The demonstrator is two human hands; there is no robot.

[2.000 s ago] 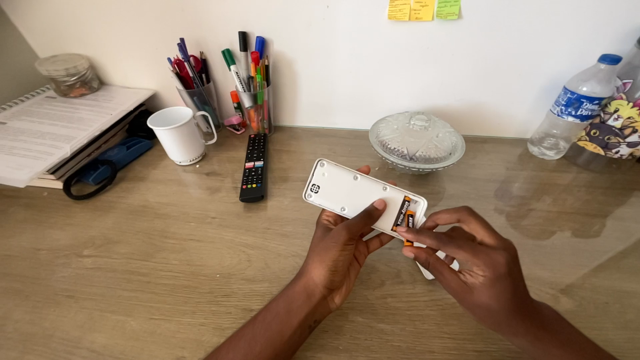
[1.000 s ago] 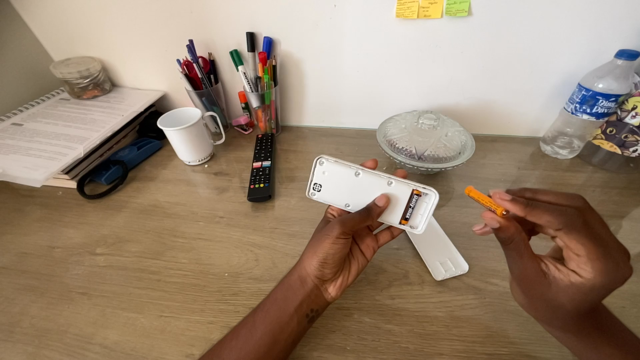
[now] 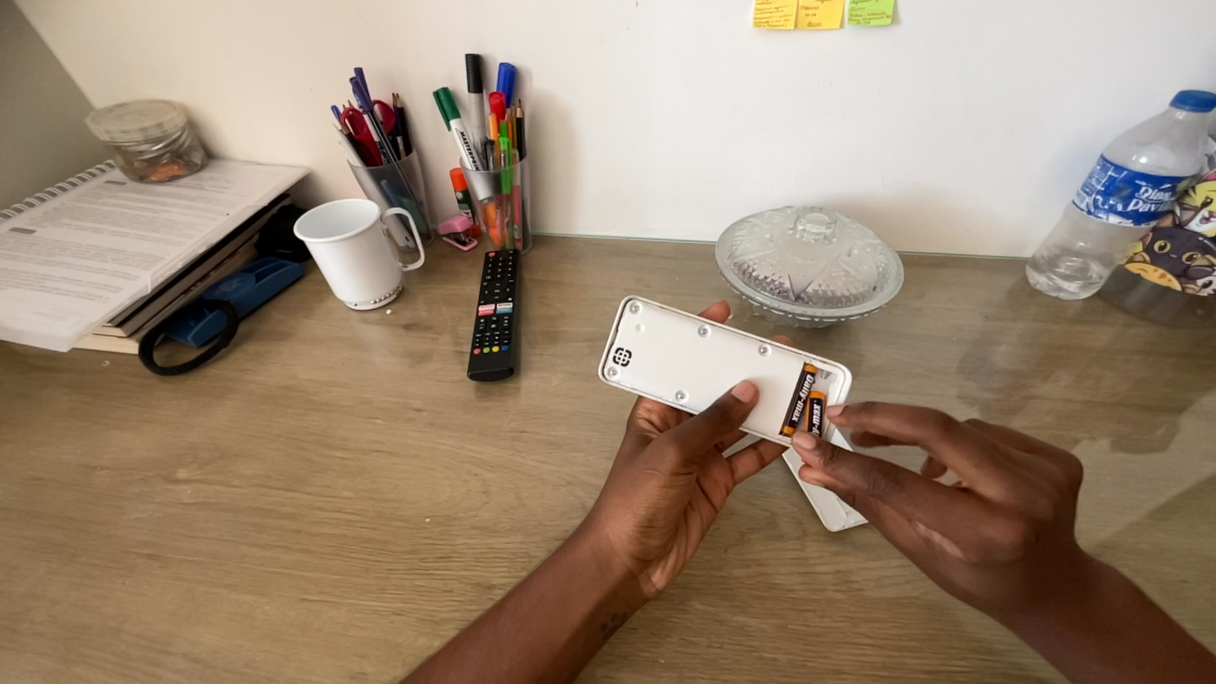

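Note:
My left hand (image 3: pixel 679 475) holds a white handheld device (image 3: pixel 698 366) with its back up, thumb on top and fingers beneath. At the device's right end the battery compartment is uncovered. One battery (image 3: pixel 801 399) lies in it, and a second battery (image 3: pixel 816 414) is beside it at the right. My right hand (image 3: pixel 950 494) has its thumb and index fingertips at that second battery, partly hiding it; whether they still grip it is not clear. Below the device's right end, a white cover (image 3: pixel 828 499) lies on the wooden table, partly hidden by the device and my right hand.
Behind the device sits a lidded glass bowl (image 3: pixel 809 266). A black remote control (image 3: pixel 494 318), white mug (image 3: pixel 350 255) and two pen holders (image 3: pixel 394 190) stand to the left. Papers (image 3: pixel 123 237) on books lie far left, with a blue stapler-like object (image 3: pixel 233 299). A water bottle (image 3: pixel 1107 214) stands right.
My right hand, which held an orange battery away from the device one second ago, has moved left to the compartment. Two batteries now show there instead of one.

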